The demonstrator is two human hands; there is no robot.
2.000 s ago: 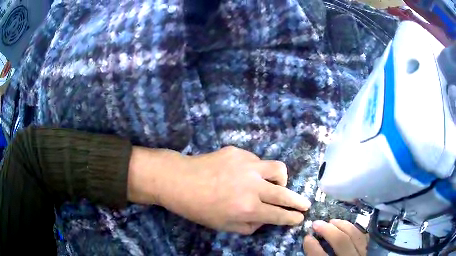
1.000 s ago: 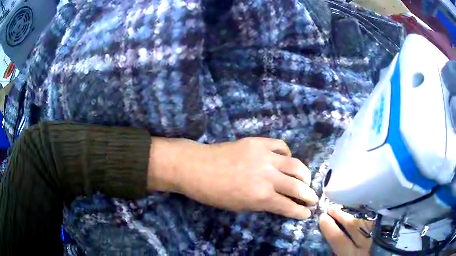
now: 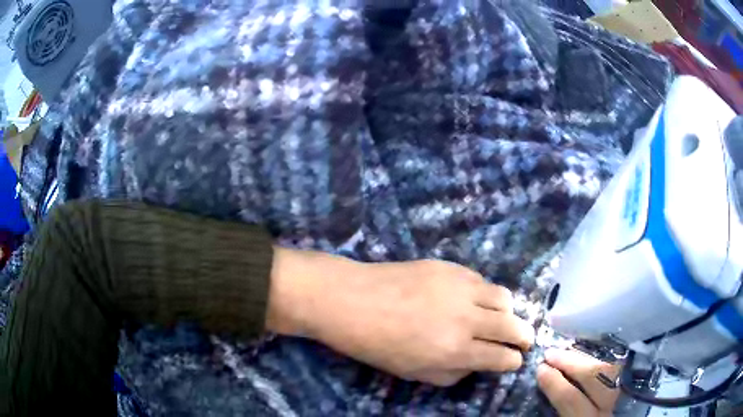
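Note:
A fuzzy blue-grey, black and white plaid garment (image 3: 236, 138) fills the middle of the view, with folds running toward the machine. A white machine head with a blue stripe (image 3: 644, 220) stands at right, with metal parts under it. My left hand (image 3: 407, 318) lies on the garment, fingertips pressing its edge beside the machine head. My right hand (image 3: 580, 383) is partly cut off by the lower edge, its fingertips at the cloth under the head, close to the left fingertips. The needle and the exact edge are hidden.
A grey box with a round fan grille (image 3: 50, 37) is at the far left. A blue item (image 3: 10, 191) shows at the left rim. Dark cloth under clear plastic (image 3: 582, 77) lies at the back right, with a brown piece (image 3: 639, 23) and a red item (image 3: 707, 65) behind.
The whole view has shifted, so garment and machine sit further right and lower. My left hand stays by the machine head with its fingers on the cloth; my right fingers have moved closer to it.

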